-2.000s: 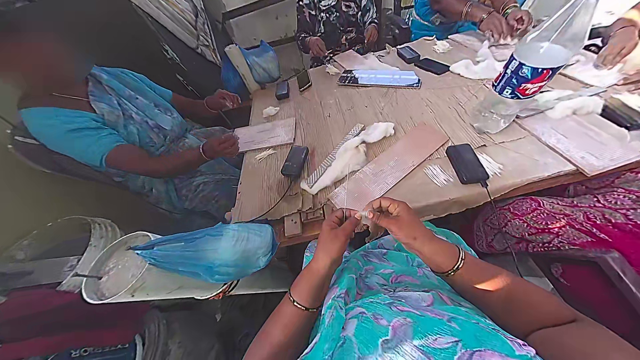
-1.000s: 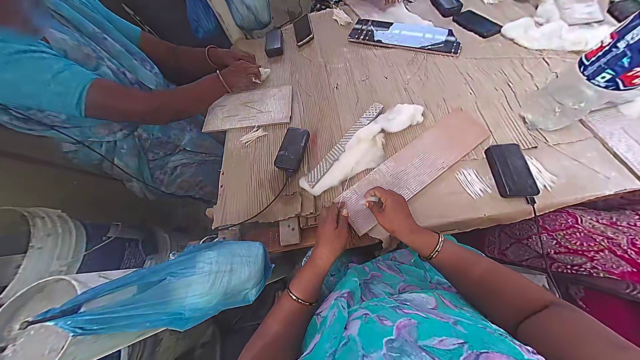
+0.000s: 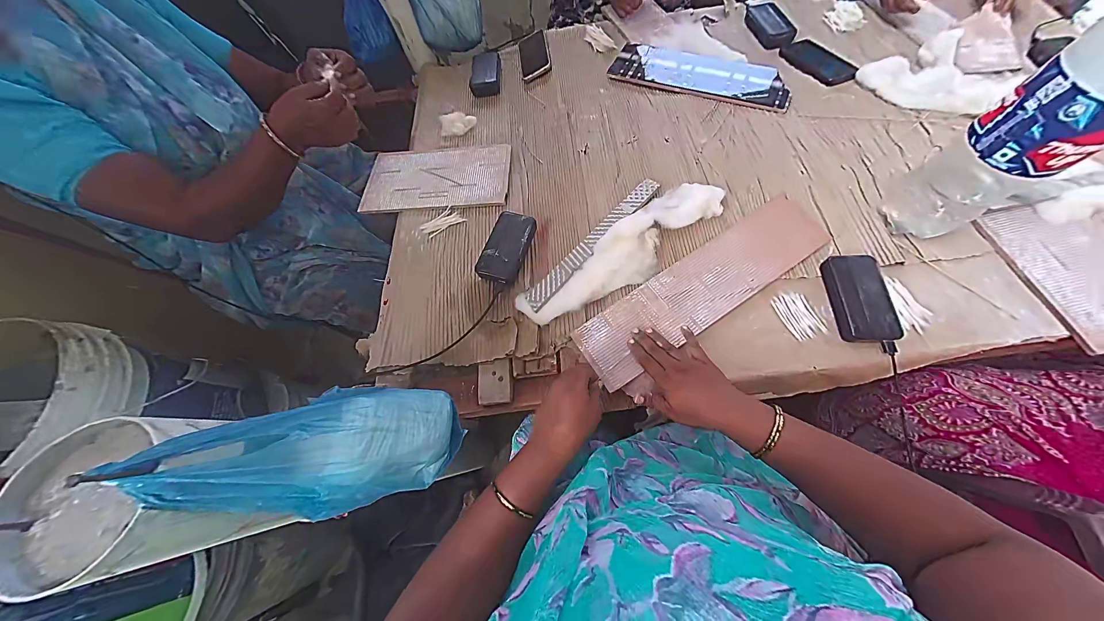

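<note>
My right hand point(image 3: 686, 379) lies palm down with spread fingers on the near end of a pinkish ribbed board point(image 3: 707, 280) on the table. At the board's near left corner is my left hand point(image 3: 569, 410), fingers curled; whether anything is between them is hidden. Beyond the board, white cotton wool point(image 3: 617, 259) lies along a striped strip point(image 3: 595, 244). Thin white sticks, probably cotton wicks point(image 3: 798, 316), lie right of the board, beside a black box-shaped device point(image 3: 861, 297) with a cable.
A co-worker's hands point(image 3: 323, 99) hold white fluff at the left, near another ribbed board point(image 3: 435, 178). A plastic bottle point(image 3: 1000, 147) stands at the right. A blue plastic bag point(image 3: 345, 448) rests on a white bucket point(image 3: 129, 517). A phone point(image 3: 699, 76) lies farther back.
My hands have moved from raised together above my lap to the board's near end. The co-worker's hands have lifted off their board. The view has moved closer to the table.
</note>
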